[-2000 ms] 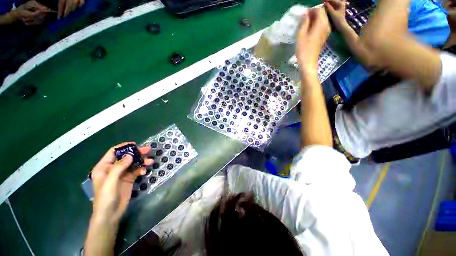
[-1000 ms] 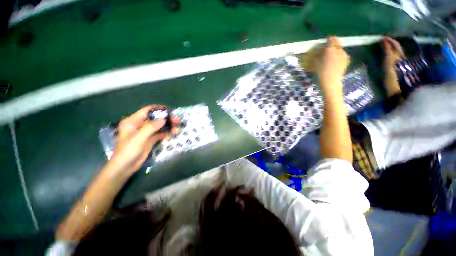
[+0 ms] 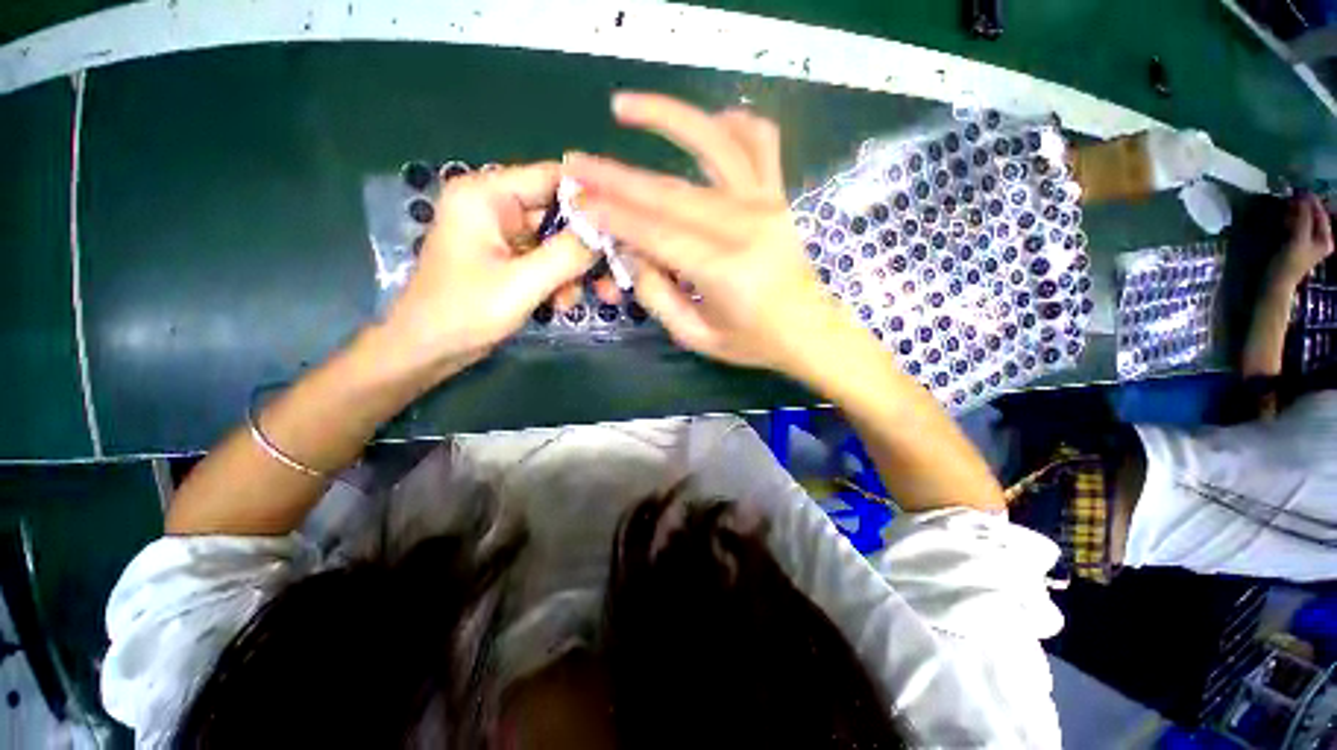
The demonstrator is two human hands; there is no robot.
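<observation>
My left hand [image 3: 472, 267] holds a small black unit [image 3: 551, 223], mostly hidden by my fingers. My right hand [image 3: 736, 252] meets it from the right, with its thumb side low and some fingers raised and spread. A small white cloth or tissue [image 3: 594, 235] is between the two hands, pinched by my right hand against the unit. Under both hands lies a small clear sheet with dark round pieces [image 3: 393, 220], its middle hidden. To the right lies a larger shiny sheet of round pieces [image 3: 960, 257].
A tan block [image 3: 1111, 169] with white plastic [image 3: 1182, 157] lies beyond the larger sheet. Another small sheet [image 3: 1167, 311] lies at right, near a neighbouring worker's hand [image 3: 1302, 235]. A white edge strip [image 3: 440, 21] runs along the far side. A dark unit [image 3: 984, 18] stands beyond it.
My right hand has come back from the tan block at right to meet my left hand, with white material now between them. The view has turned, moving the larger sheet rightward.
</observation>
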